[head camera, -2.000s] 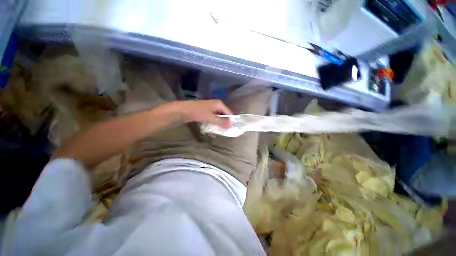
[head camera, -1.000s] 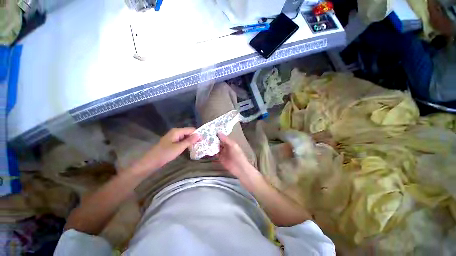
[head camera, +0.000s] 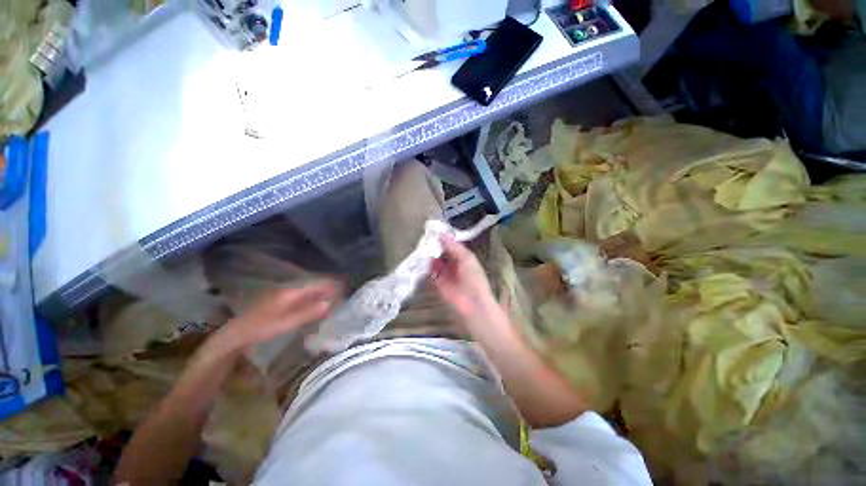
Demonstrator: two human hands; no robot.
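Observation:
White lace trim (head camera: 380, 302) hangs over my lap, running from my right hand down to the left toward my waist. My right hand (head camera: 458, 272) pinches the lace at its upper end. A thin strip of it runs on to the right past my fingers. My left hand (head camera: 302, 306) is blurred, beside the lace on its left; whether it touches the lace is unclear. Thin sheer fabric (head camera: 377, 171) hangs over the table's front edge.
White table (head camera: 190, 180) with a measuring strip (head camera: 380, 154) along its front. Sewing machine parts (head camera: 237, 24) at the top, blue snips (head camera: 456, 52), black phone (head camera: 498, 61) and a small tray (head camera: 584, 24). Yellowish fabric pile (head camera: 712, 351) at right; metal table leg (head camera: 489, 176) beyond my lap.
The lace was held by both hands in a short folded piece. Now it is stretched longer toward my waist. My right hand has moved up and right, my left hand left and down.

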